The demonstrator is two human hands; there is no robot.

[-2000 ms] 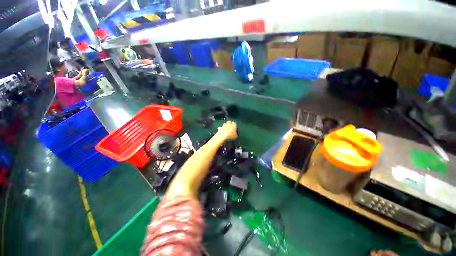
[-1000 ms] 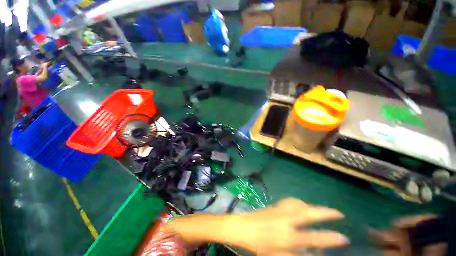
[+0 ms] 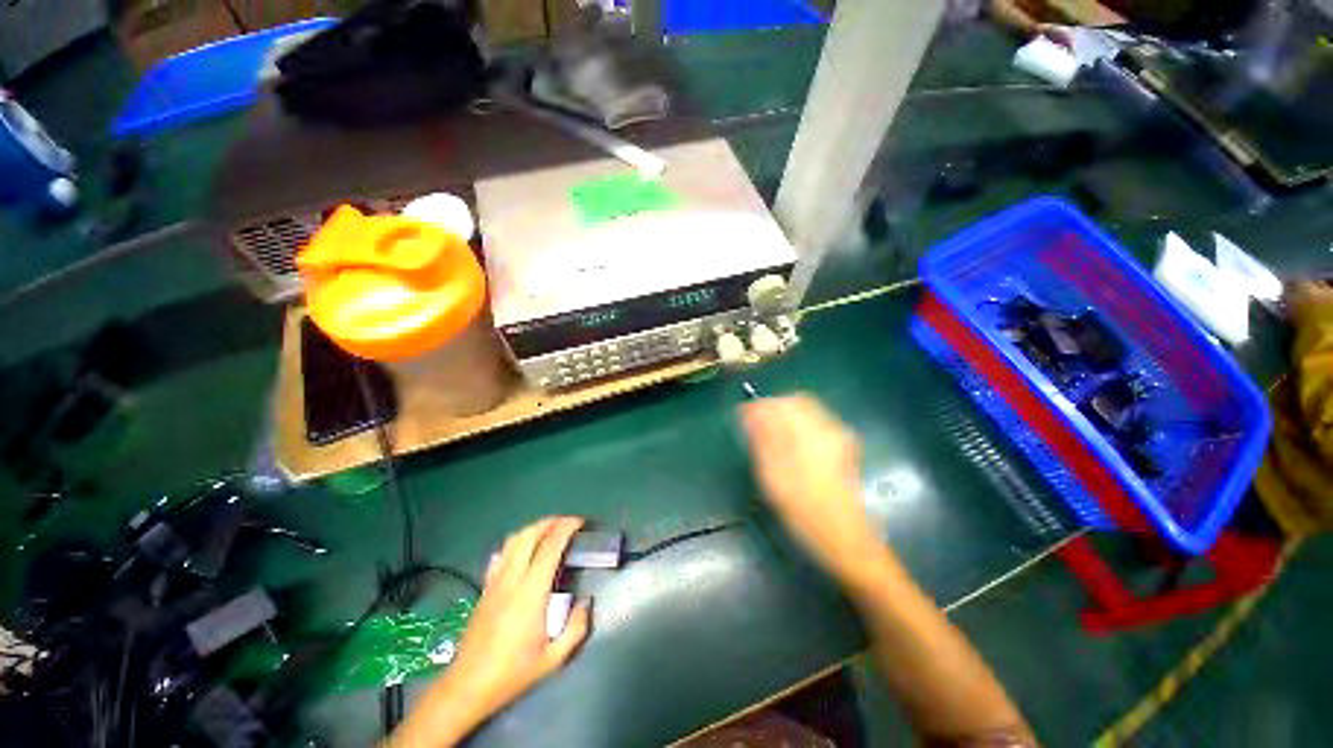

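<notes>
My left hand (image 3: 515, 621) rests low on the bench, curled around a white mains test socket (image 3: 559, 614) and a small black power adapter (image 3: 595, 550). The fingers hide where the two meet. The adapter's thin cord (image 3: 687, 538) runs right towards my right hand (image 3: 804, 468). My right hand pinches the DC output plug (image 3: 750, 390), whose small tip shows just below the tester's cream terminals (image 3: 749, 345). The tester (image 3: 636, 314) has a lit display. I cannot tell whether the plug touches a terminal.
A pile of black adapters (image 3: 234, 621) lies at the left, beside green film (image 3: 395, 646). A shaker bottle (image 3: 395, 285) and smartphone (image 3: 344, 383) stand on the wooden board. A blue basket (image 3: 1235, 439) holding adapters sits on a red one at the right. A person's sleeve (image 3: 1308, 424) shows at the right edge.
The view has swung right, bringing the tester to the middle and the blue basket into view. My left hand has gone from spread open to closed around the adapter and socket. My right hand has moved up towards the terminals.
</notes>
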